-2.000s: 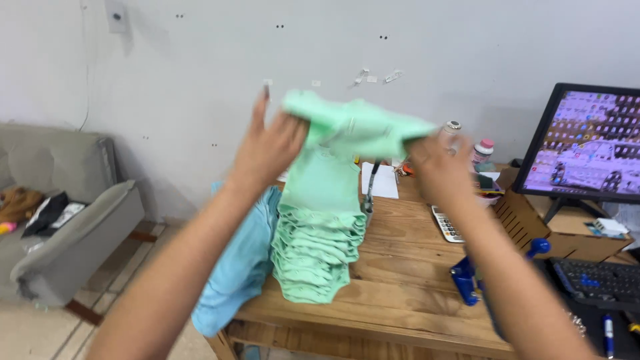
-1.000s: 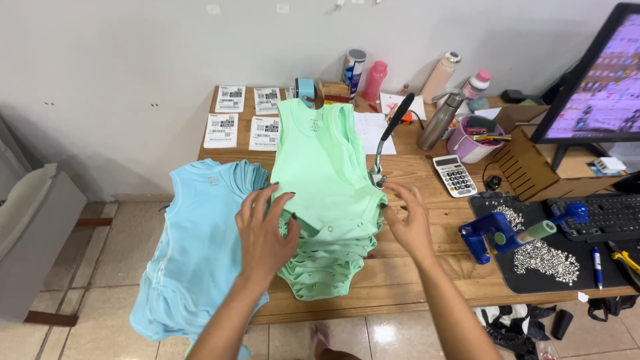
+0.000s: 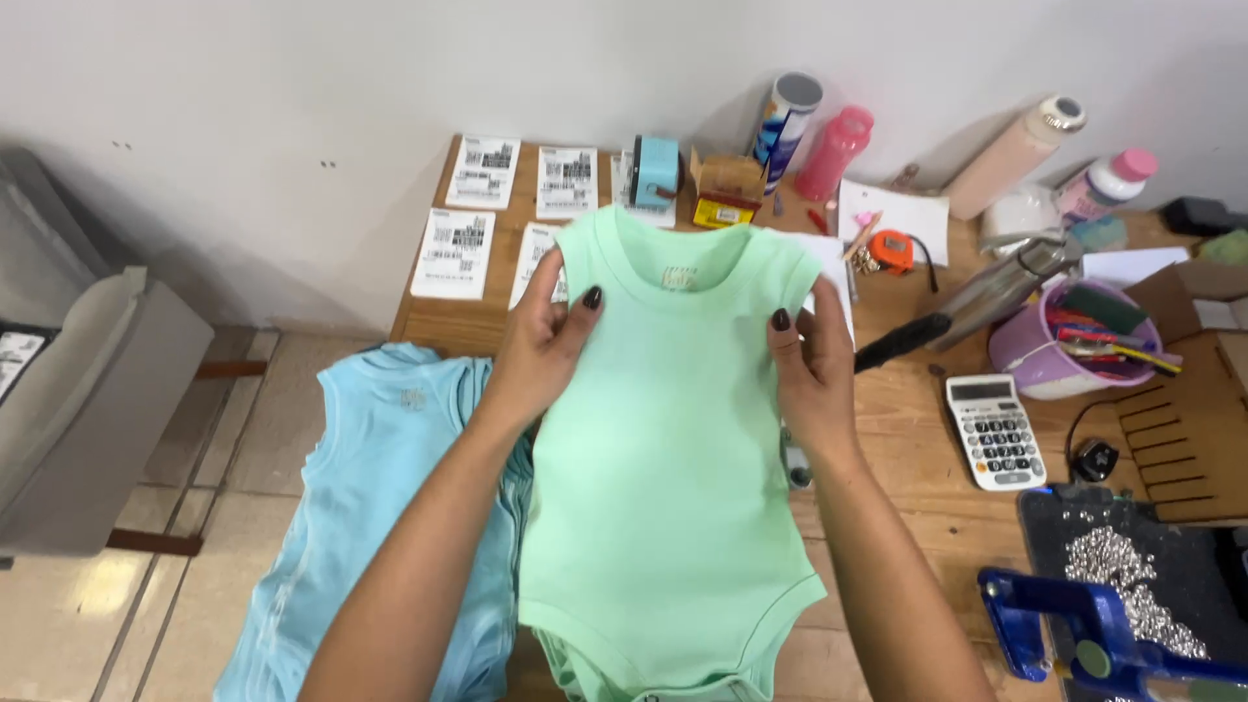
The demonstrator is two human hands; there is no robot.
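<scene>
A mint-green sleeveless baby bodysuit (image 3: pixel 673 439) is stretched upright between my two hands, its neckline toward the wall. My left hand (image 3: pixel 551 341) grips its left armhole edge, thumb on the front. On the other side my right hand (image 3: pixel 814 361) pinches the right armhole edge the same way. More mint-green garments show beneath its lower end, mostly hidden. Light blue sleeveless bodysuits (image 3: pixel 390 468) lie in a pile to the left, partly behind my left forearm. A black-handled tool (image 3: pixel 902 341) lies right of my right hand, partly covered.
Printed paper labels (image 3: pixel 453 253) lie at the table's back left. Bottles, an orange tape measure (image 3: pixel 892 251), a purple bucket of pens (image 3: pixel 1068 361) and a calculator (image 3: pixel 994 431) stand or lie to the right. Nearer are a blue hand press (image 3: pixel 1082 609) and metal snaps (image 3: pixel 1121 575). A grey sofa (image 3: pixel 107 390) is at left.
My hands have moved from the lower part of the mint-green garment to its shoulders and now hold it by the armholes. The view has come nearer to the table.
</scene>
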